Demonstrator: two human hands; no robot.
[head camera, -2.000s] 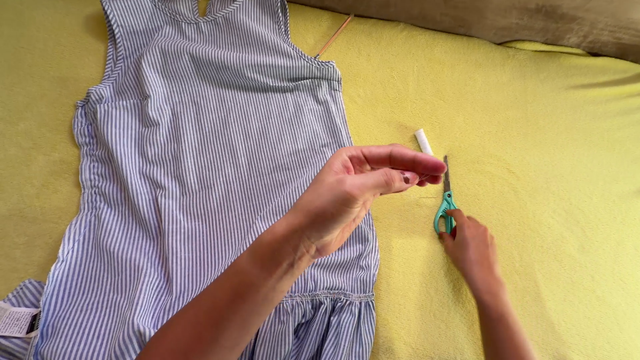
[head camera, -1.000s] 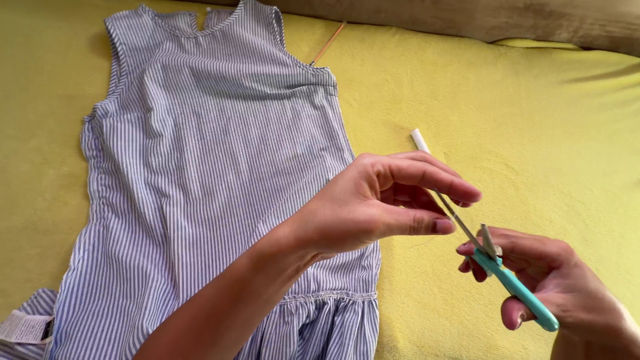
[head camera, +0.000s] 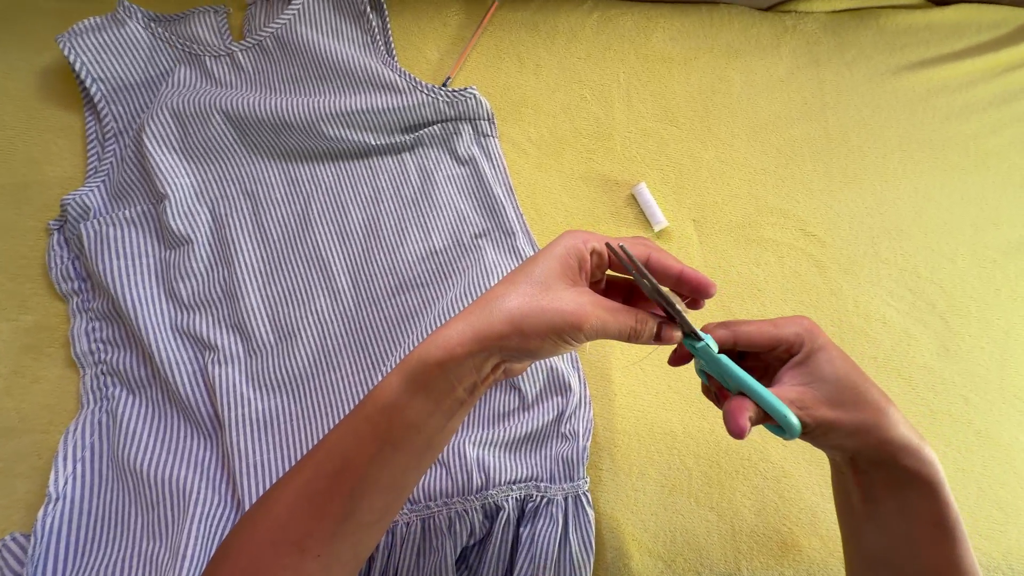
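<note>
My right hand (head camera: 768, 376) grips turquoise-handled scissors (head camera: 740, 384), their blades slightly apart and pointing up and left across my left hand's fingers. My left hand (head camera: 592, 296) has thumb and fingers curled close to the blades; a fine pale thread (head camera: 652, 356) shows by its thumb. Whether its fingertips pinch the thread is partly hidden behind the blades. A white thread spool (head camera: 649, 207) lies on the yellow cloth just above my left hand. To the left, a blue-and-white striped sleeveless garment (head camera: 320, 224) is spread flat, with my left forearm over it.
A yellow plush blanket (head camera: 840, 160) lies under everything. A thin orange-brown stick with a dark end (head camera: 470, 42) rests by the garment's armhole. Gathered ruffle fabric (head camera: 496, 536) is at the garment's lower edge.
My right hand has picked up the scissors from the blanket and brought them to my left hand. The blades now cross in front of my left fingers.
</note>
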